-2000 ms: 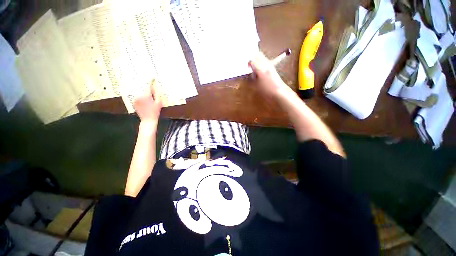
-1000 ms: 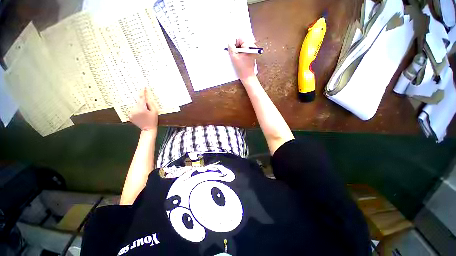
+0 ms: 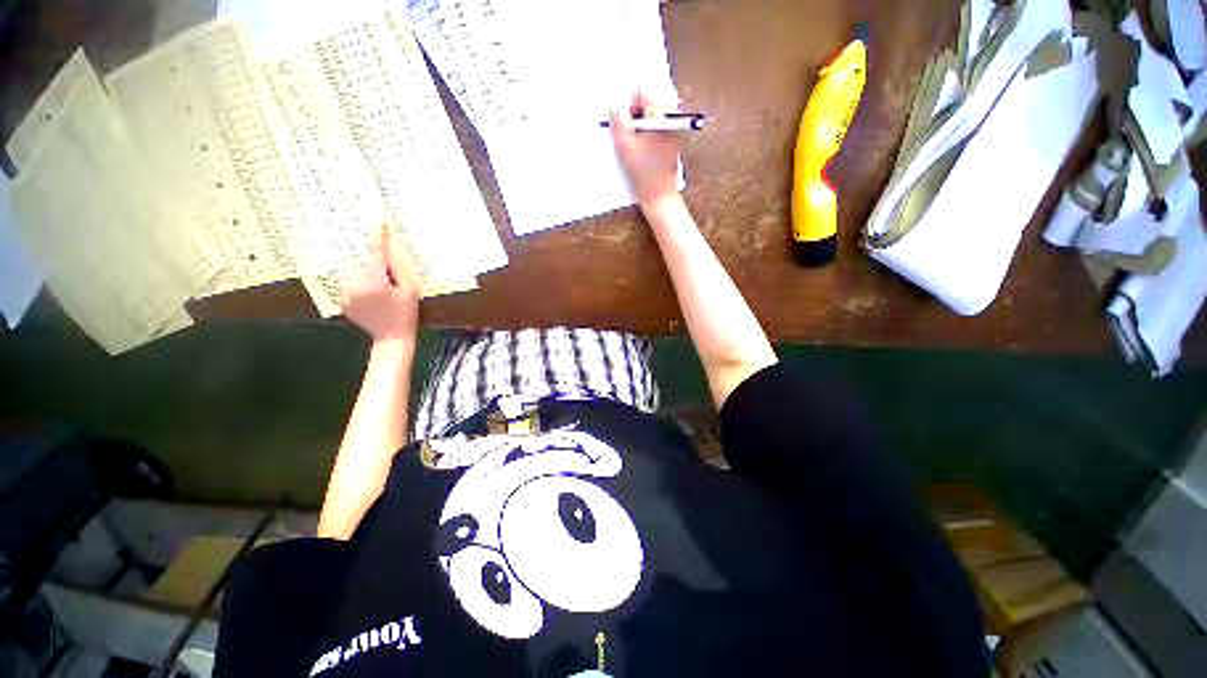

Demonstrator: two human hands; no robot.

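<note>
My right hand [image 3: 649, 162] holds a white pen [image 3: 662, 122] with a dark end over the white form [image 3: 563, 139]. The pen lies nearly level, its tip pointing left above the sheet. My left hand [image 3: 380, 302] rests on the lower edge of the yellowish printed lists [image 3: 338, 159], one finger pointing up the page. It grips nothing that I can see. The lists overlap and fan out to the left. Other white sheets [image 3: 444, 40] show at the form's upper left edge.
A yellow torch-like object [image 3: 823, 146] lies right of the papers. A folded white and grey bundle [image 3: 973, 212] and tangled scraps [image 3: 1138, 199] lie further right. The desk's front edge [image 3: 556, 311] runs just before my body.
My right hand has moved left from the form's right edge onto the form, and the pen has turned nearly level. My left hand's finger now points on the list. The last second shows little movement.
</note>
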